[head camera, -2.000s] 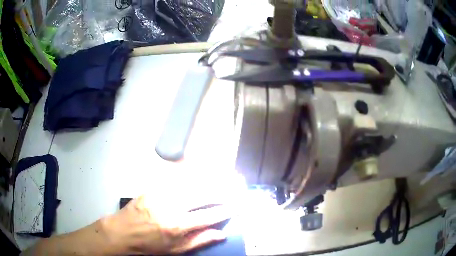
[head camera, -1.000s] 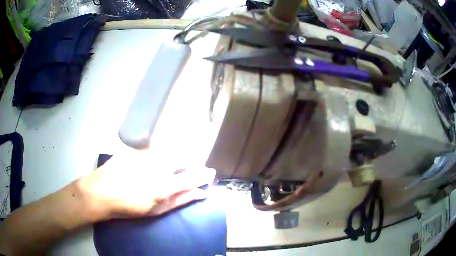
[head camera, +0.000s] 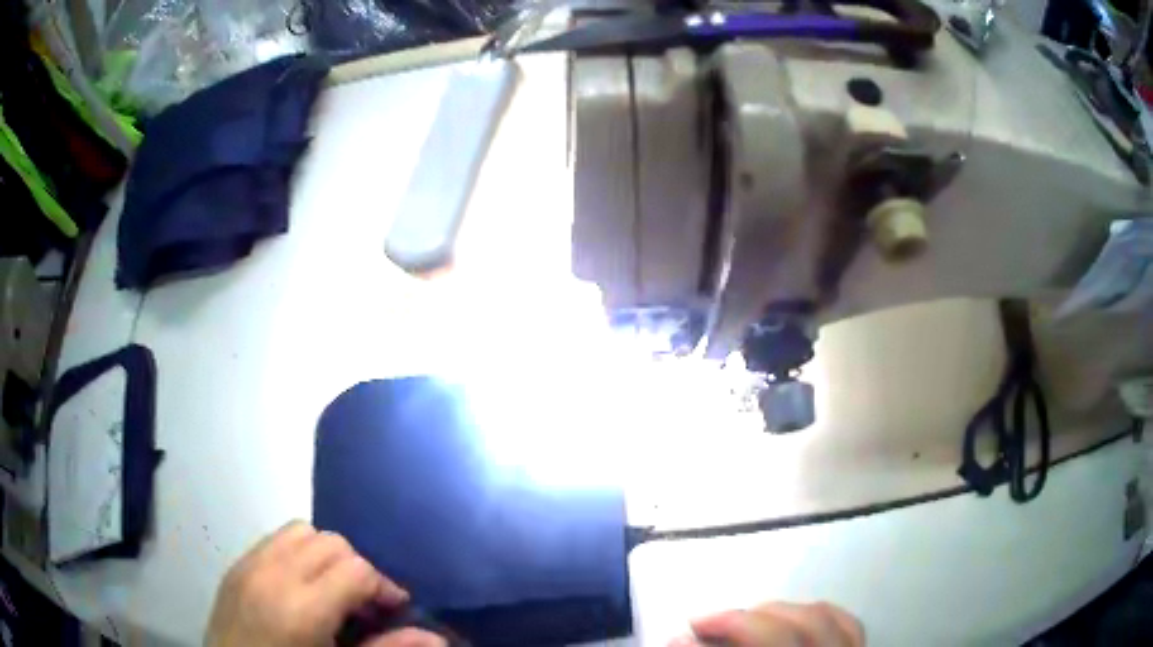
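Note:
A navy round-cornered panel [head camera: 506, 537] lies on the white table in front of the machine, navy side up, its far part washed out by glare near the needle area. My left hand [head camera: 304, 588] is at its near left corner, fingers closed on a small dark piece [head camera: 392, 619]; whether this piece joins the panel is unclear. My right hand [head camera: 778, 626] is right of the panel, apart from it and cut off by the bottom edge, so what it holds is hidden. The cream sewing machine head [head camera: 670, 190] stands beyond. The presser foot is lost in glare.
A navy stack [head camera: 221, 171] lies far left, with a white-faced, navy-bordered panel [head camera: 95, 461] nearer. A pale-grey bar [head camera: 453, 171] lies left of the head. Black-handled scissors [head camera: 1012, 430] are at right. Purple-handled snips [head camera: 784, 25] lie atop the head.
My left hand has moved off the middle of the panel, toward me, and now grips a dark piece. My right hand has come into view at the bottom. More of the panel shows.

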